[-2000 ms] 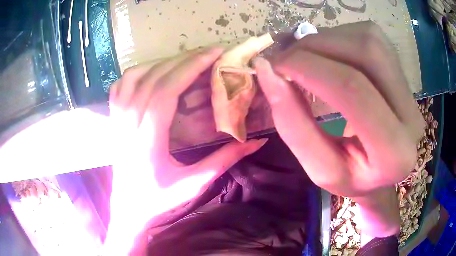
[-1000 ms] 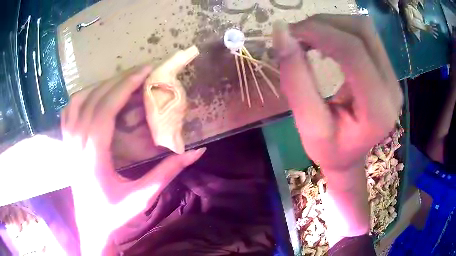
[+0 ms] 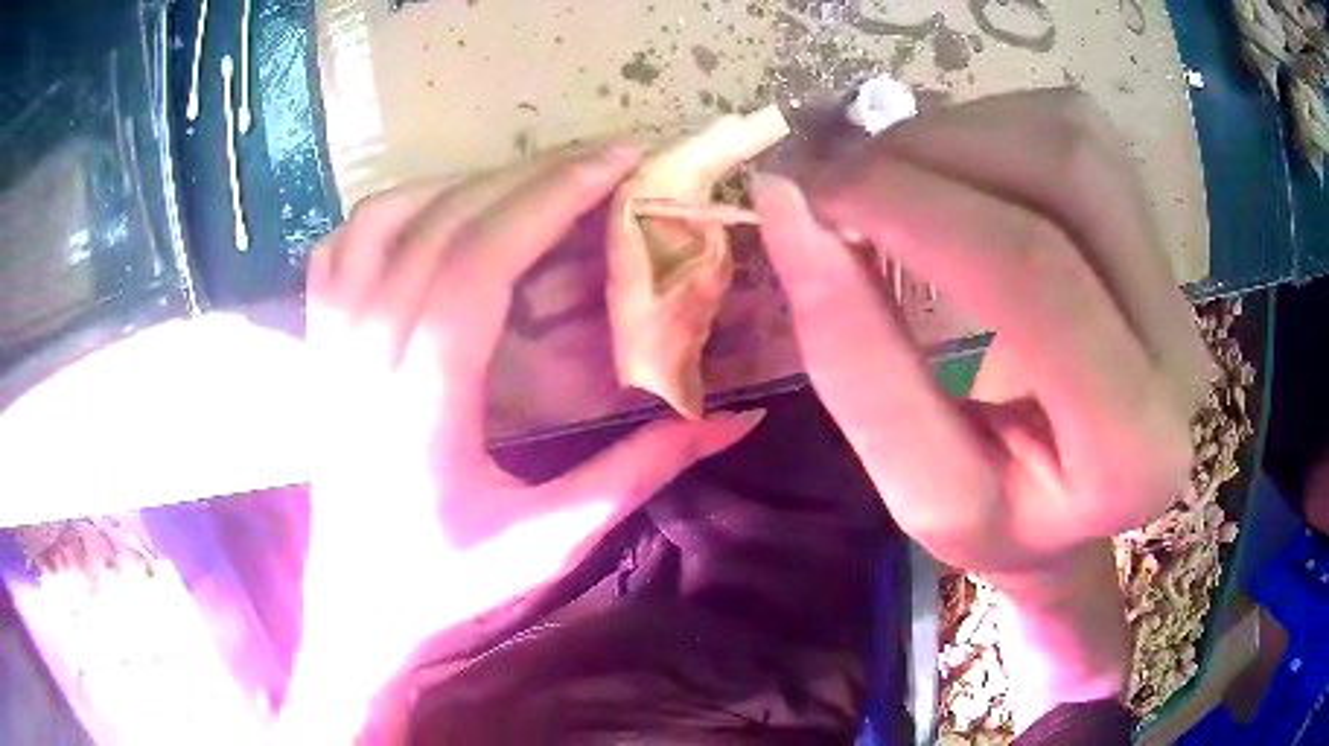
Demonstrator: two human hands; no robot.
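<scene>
A tan hollow body part (image 3: 669, 313) with a bent neck-like end is between the fingertips and thumb of my left hand (image 3: 452, 350), its side opening facing up. My right hand (image 3: 1006, 292) pinches a thin pale applicator stick (image 3: 700, 213); the stick's tip lies at the upper edge of the opening. A small white glue cup (image 3: 882, 105) stands on the stained cardboard mat (image 3: 481, 88), just behind my right fingers. The spare sticks by the cup are mostly hidden by my right hand.
A green tray heaped with small tan pieces (image 3: 1166, 583) is at the lower right. Thin white sticks (image 3: 228, 131) lie on the green surface at left. Tan pieces (image 3: 1290, 51) are at the far upper right. Strong glare covers the left. A blue crate (image 3: 1290, 656) is at the lower right edge.
One second ago the stick was at the glue cup. My right hand has brought it to the body part's opening. The view has shifted, and the metal piece at the mat's corner is out of frame.
</scene>
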